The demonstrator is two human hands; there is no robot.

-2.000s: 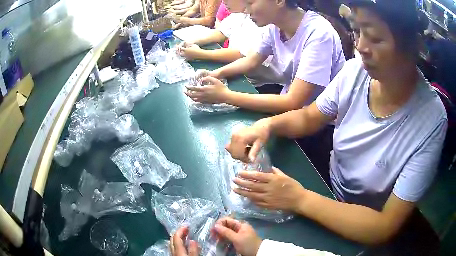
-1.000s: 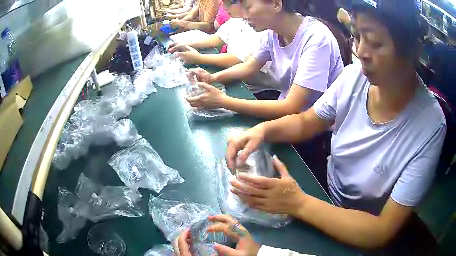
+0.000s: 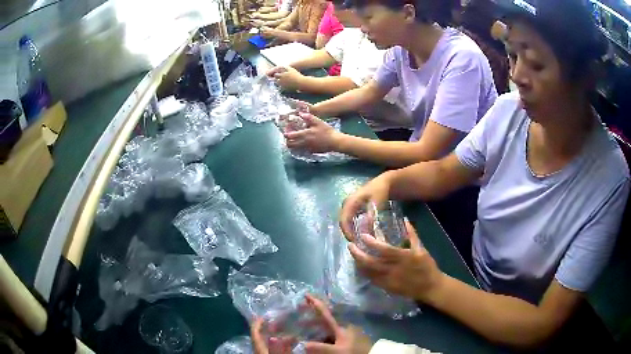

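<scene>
A clear plastic cup is held between my two hands at the bottom edge of the view, partly blurred. My left hand is on its left side, cut off by the edge. My right hand is on its right side, with a white sleeve behind it. A bagged clear piece with a white spot lies just beyond my hands. A loose clear cup lies at the lower left. Another clear piece lies left of my left hand, cut off by the edge.
A person at the right holds a clear cup over a poly bag. More people sit farther along the green bench. Bagged pieces are heaped at the left, beside a cream rail. A brown carton stands far left.
My hands have gone from close finger work at the film to holding the cup from both sides. The neighbouring person has raised a clear cup. The view has shifted slightly.
</scene>
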